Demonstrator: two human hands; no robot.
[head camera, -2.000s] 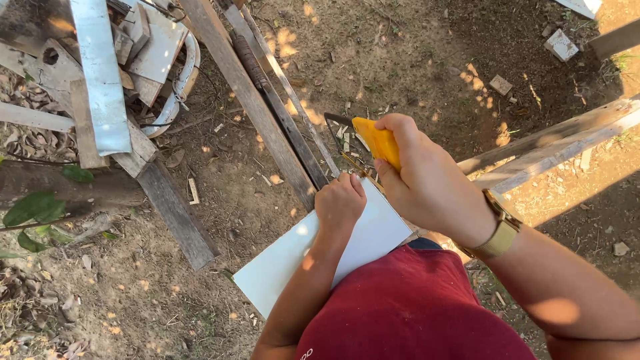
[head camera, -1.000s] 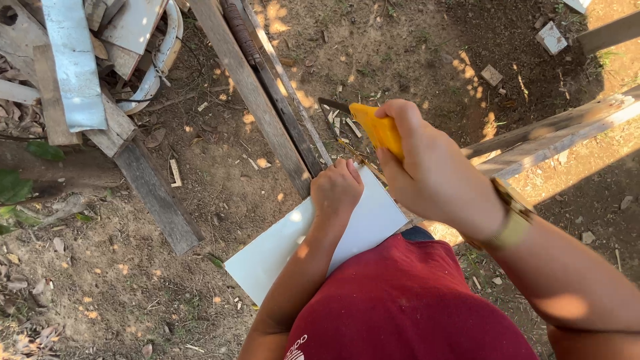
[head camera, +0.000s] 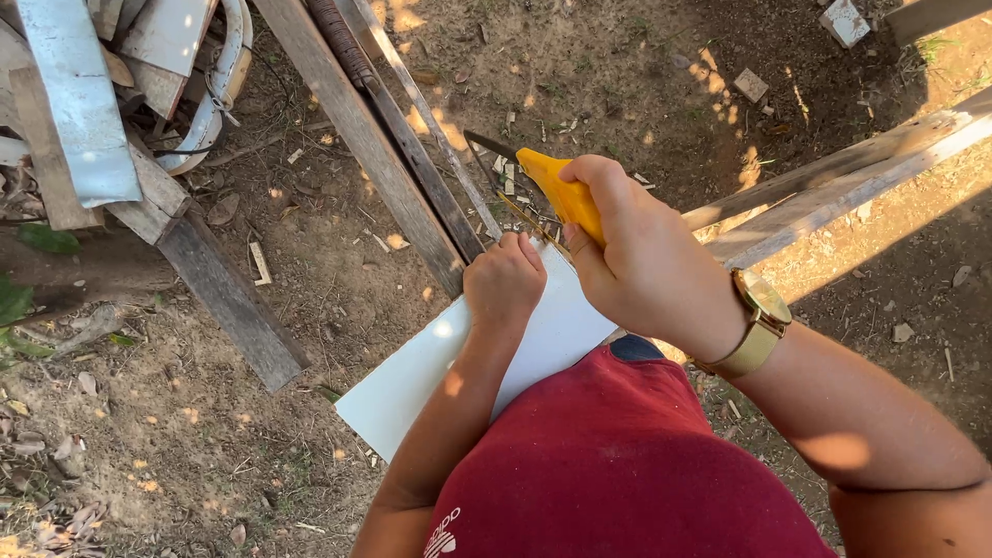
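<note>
My right hand (head camera: 647, 248) is closed round the yellow handle (head camera: 562, 190) of a hand tool with a narrow dark blade (head camera: 490, 142), perhaps a saw. The blade points up and left, beyond the far corner of a white board (head camera: 566, 318). My left hand (head camera: 505, 280) lies folded on the board's far edge, beside the ends of long wooden strips; whether its fingers grip the edge is hidden. The board rests against the front of my red shirt. A thin brownish strip (head camera: 527, 215) runs beneath the tool to the board's corner.
Weathered wooden beams (head camera: 372, 147) run from the top to the board. At the upper left is a pile of scrap boards with a pale metal sheet (head camera: 81, 108). Another plank (head camera: 232, 298) juts below it. More beams (head camera: 852, 178) cross at the right. Small offcuts lie on the dirt.
Between the first frame and now, the tool's blade has shifted a little against the board's corner, in my right hand. My left hand stays on the board's edge. The view has shifted slightly.
</note>
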